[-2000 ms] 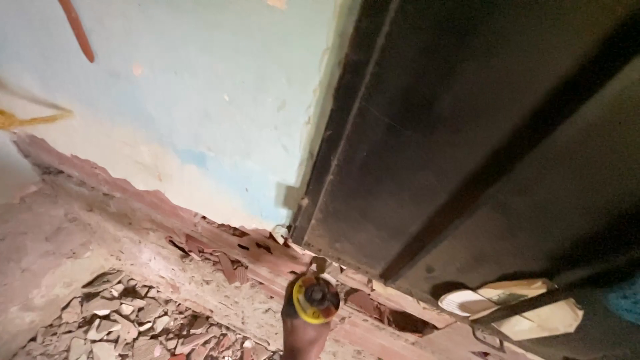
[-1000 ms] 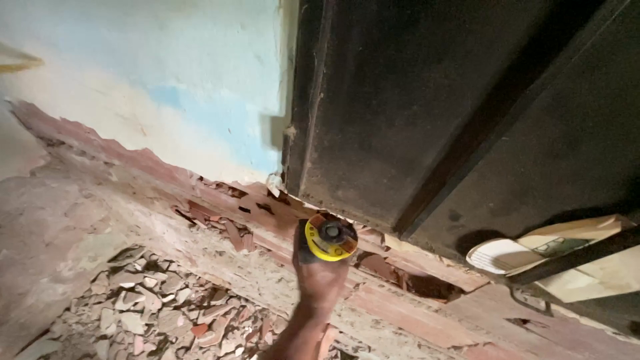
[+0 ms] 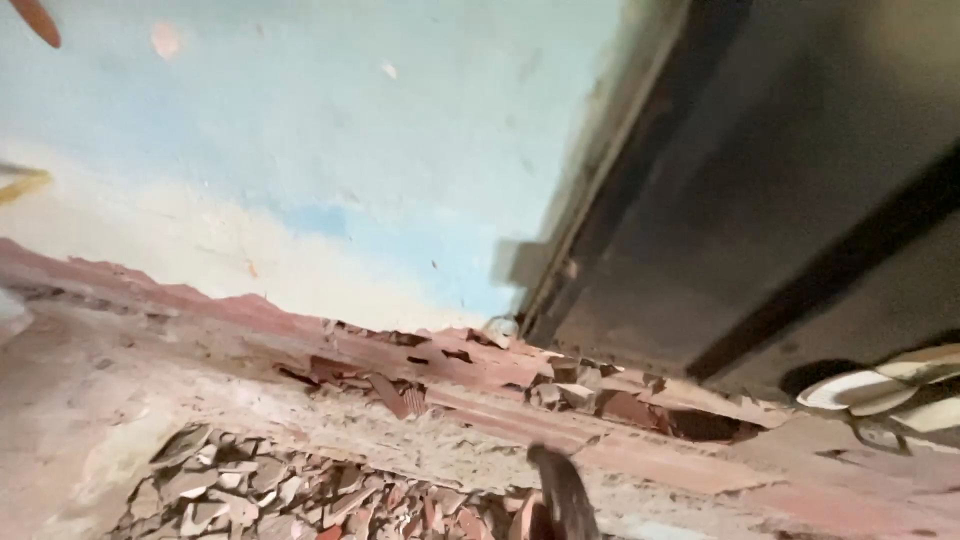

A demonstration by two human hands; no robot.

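Note:
A dark, blurred, narrow shape (image 3: 562, 487) rises from the bottom edge, right of the middle; whether it is a finger or part of a tool cannot be told. No grip shows, and my left hand is not in view. Behind the shape runs a band of broken red hollow brick (image 3: 510, 375) along the foot of a pale blue and cream wall (image 3: 360, 150). Jagged plaster borders it, and loose chunks (image 3: 574, 394) lie in its hollow near the door's lower corner. The round yellow and black tool is not visible.
A dark metal door (image 3: 720, 247) with diagonal-looking bars fills the upper right. Brick and plaster rubble (image 3: 255, 487) lies heaped at the lower left. Pale, flat objects (image 3: 862, 390) rest against the door at the right edge.
The hand holding the round yellow and black tool by the broken brick is no longer seen there. The view has shifted and blurred.

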